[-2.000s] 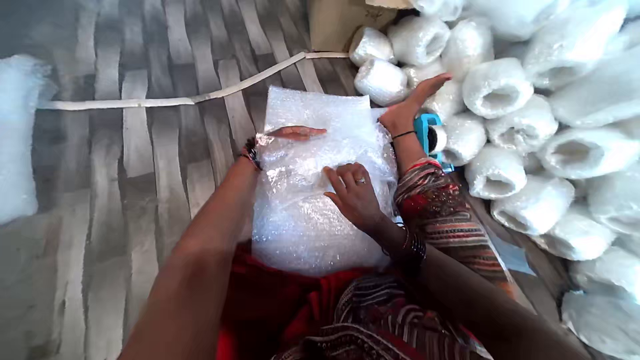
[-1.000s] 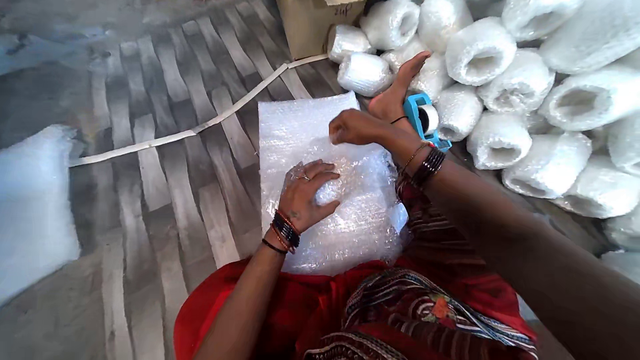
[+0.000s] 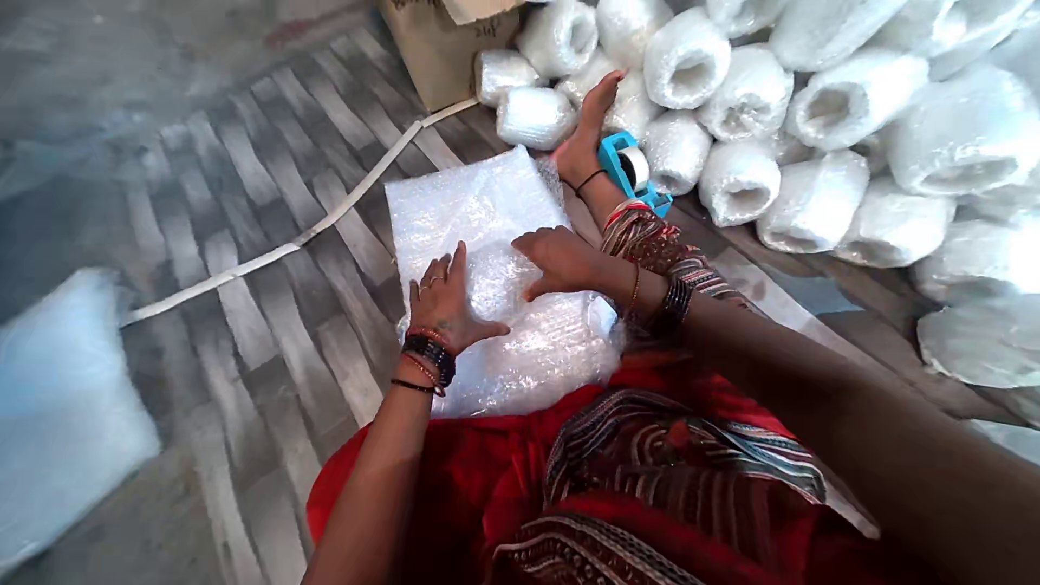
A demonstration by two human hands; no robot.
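A stack of bubble wrap sheets (image 3: 463,199) lies on the floor mat between my legs, with a small bubble-wrapped bundle (image 3: 497,280) on top of it. Fingers spread, my left hand (image 3: 451,305) rests flat at the bundle's left side. On the right side, my right hand (image 3: 561,264) touches the bundle, its thumb apart from bent fingers. Neither hand grips anything plainly. What is inside the bundle cannot be told. A blue tape dispenser (image 3: 619,162) with a roll of tape stands beside my bare foot.
Many rolled bubble wrap pieces (image 3: 739,183) are piled at the right and top right. A cardboard box (image 3: 439,61) is at the top. A white strip (image 3: 341,207) runs across the patterned mat (image 3: 236,313). More bubble wrap (image 3: 65,406) lies at the left edge.
Since one second ago, my right hand has come down from above the bundle to its right side, and its closed fingers have loosened. My left hand has shifted to the bundle's left side.
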